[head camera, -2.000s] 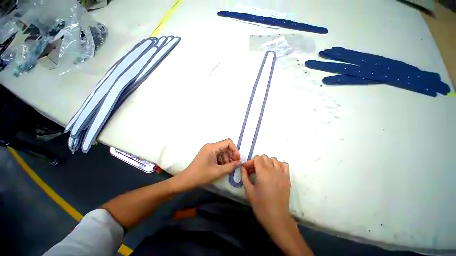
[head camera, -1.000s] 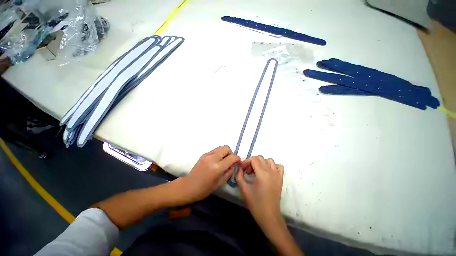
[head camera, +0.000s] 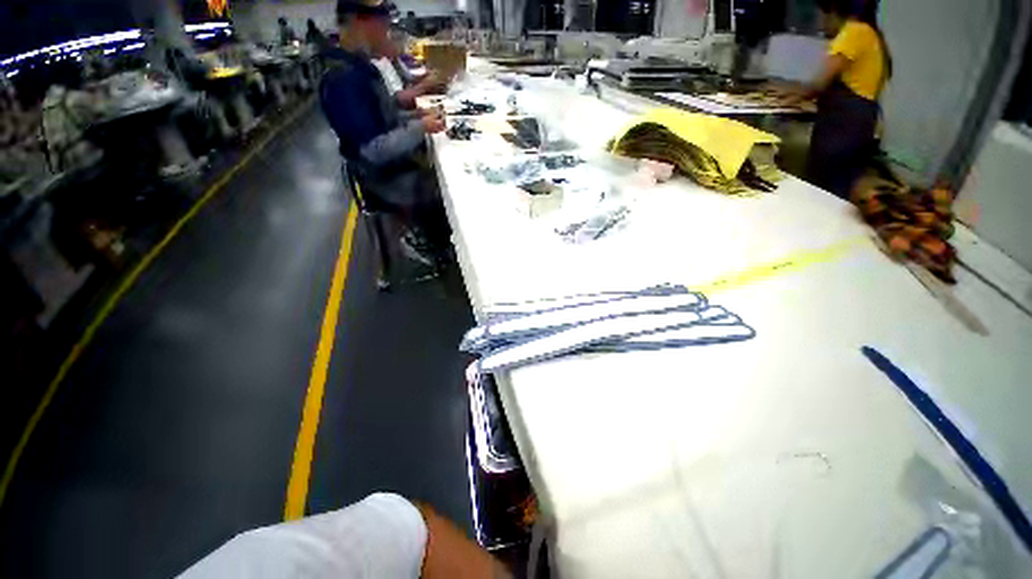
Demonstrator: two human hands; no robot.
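A fanned stack of strips (head camera: 611,326), white side up with grey-blue edges, lies at the near left edge of the off-white table. The round end of another white-centred strip (head camera: 919,556) shows at the bottom right; the rest of it is cut off. A clear plastic bag (head camera: 956,515) lies just beyond that end. A single navy strip (head camera: 945,424) lies diagonally at the right. My left sleeve and a piece of forearm show at the bottom edge, but both my hands are out of the picture.
Crinkled clear bags (head camera: 566,192) and a yellow-black material pile (head camera: 702,147) lie farther up the table (head camera: 668,441). A seated person (head camera: 368,113) is at its left side, and a person in yellow (head camera: 849,91) stands beyond. An orange-black bundle (head camera: 911,221) lies at the right edge.
The view has swung left and up, away from the work, towards the far table and floor. Both hands and the studded navy group have left the picture.
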